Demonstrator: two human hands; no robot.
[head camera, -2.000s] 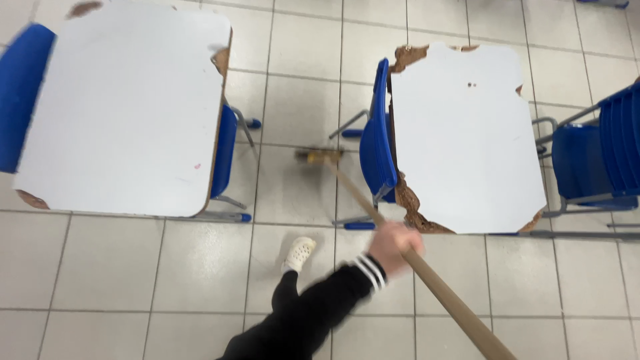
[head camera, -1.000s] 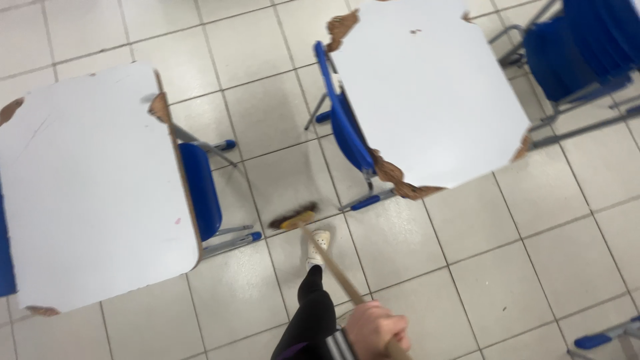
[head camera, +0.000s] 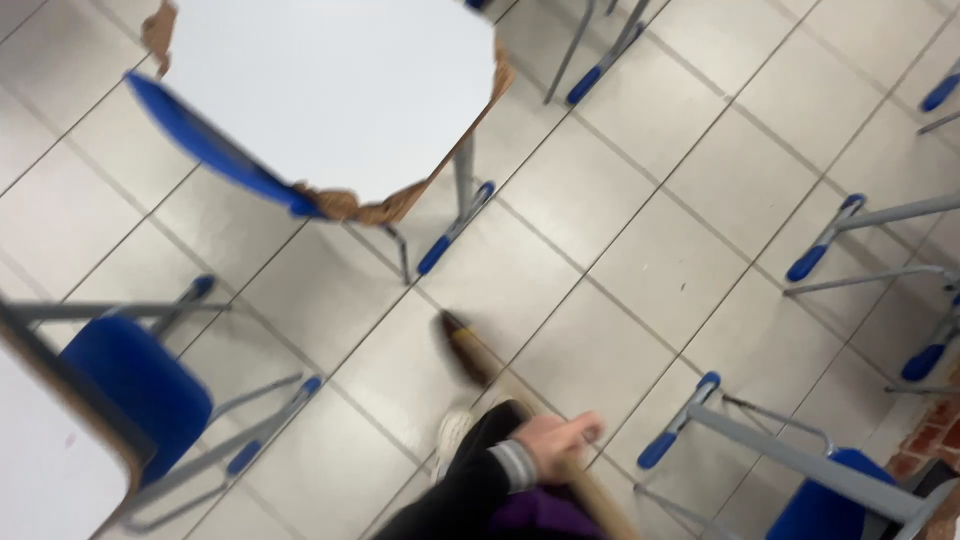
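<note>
A push broom with a wooden handle (head camera: 592, 495) runs from the bottom edge up to its dark-bristled head (head camera: 463, 349), which is blurred and lies over the floor tiles. Around the handle is closed one hand, my left hand (head camera: 555, 444), at the end of a black sleeve with a grey-white striped cuff. The handle's upper end passes out of view at the bottom. A light-coloured clog (head camera: 452, 442) shows just below the broom head, beside the dark trouser leg. My right hand is not in the picture.
A white desk with chipped edges (head camera: 322, 90) and a blue chair (head camera: 217, 150) stand at the upper left. Another desk (head camera: 52, 450) and blue chair (head camera: 139, 382) are at the lower left. Grey desk legs (head camera: 810, 450) stand lower right, near a brick wall (head camera: 930, 435).
The view has turned and moved to the right. The broom head has gone from between the two desks to the floor beyond the chipped desk's corner, with the hand still on the handle.
</note>
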